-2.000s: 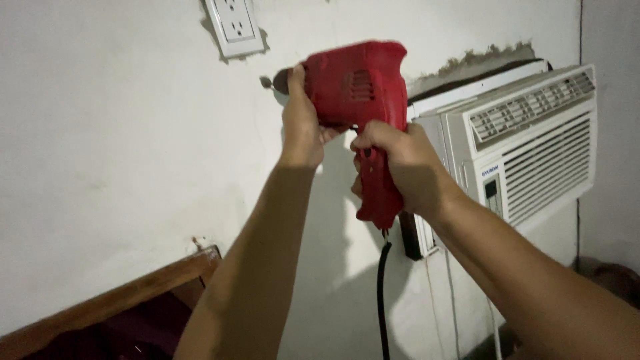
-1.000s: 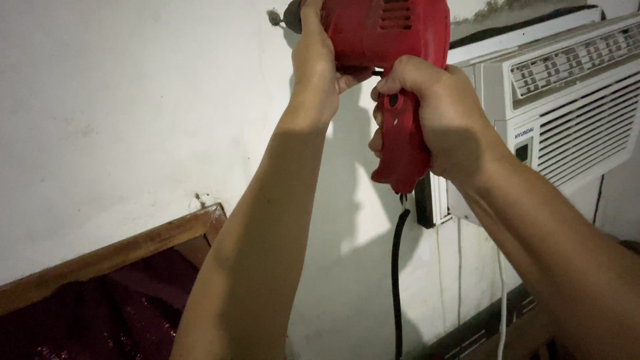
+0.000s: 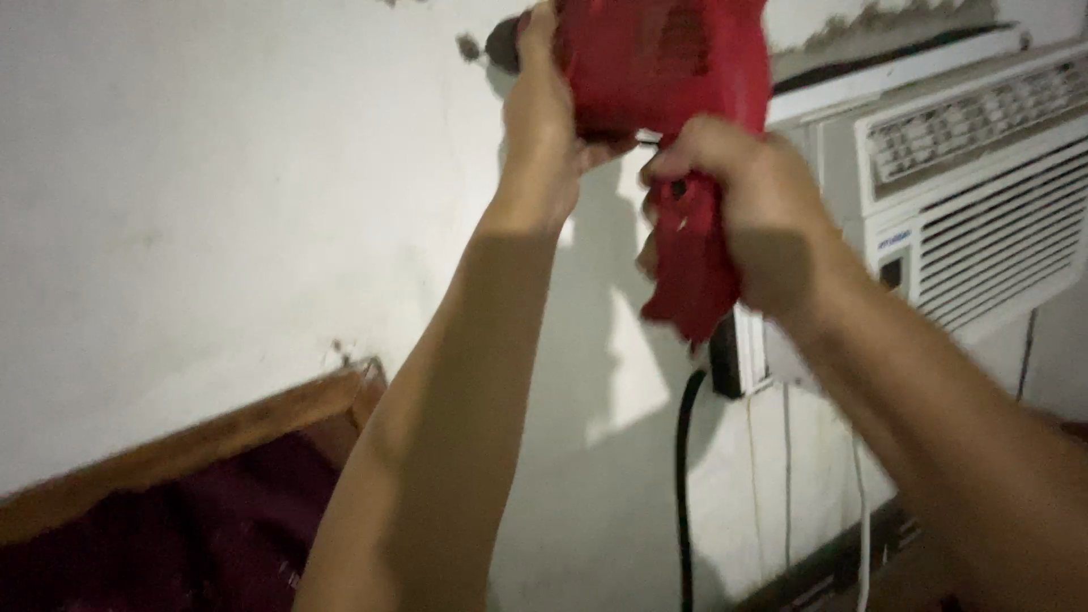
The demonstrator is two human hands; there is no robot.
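A red corded power drill is held up against the white wall, its top cut off by the frame edge. My left hand supports the front of its body, just behind the dark chuck. My right hand is wrapped around the rear handle, thumb near the top of the grip. The bit points left at a dark, rough spot on the wall; whether it is inside a hole cannot be told. A black power cord hangs from the handle's base.
A white window air conditioner juts from the wall at the right, close to my right forearm, with rough mortar above it. A wooden frame with dark purple cloth stands lower left. A thin white cable hangs lower right.
The view has shifted, so the drill sits higher and the wall outlet seen two seconds ago is out of frame. Both hands keep their hold on the drill.
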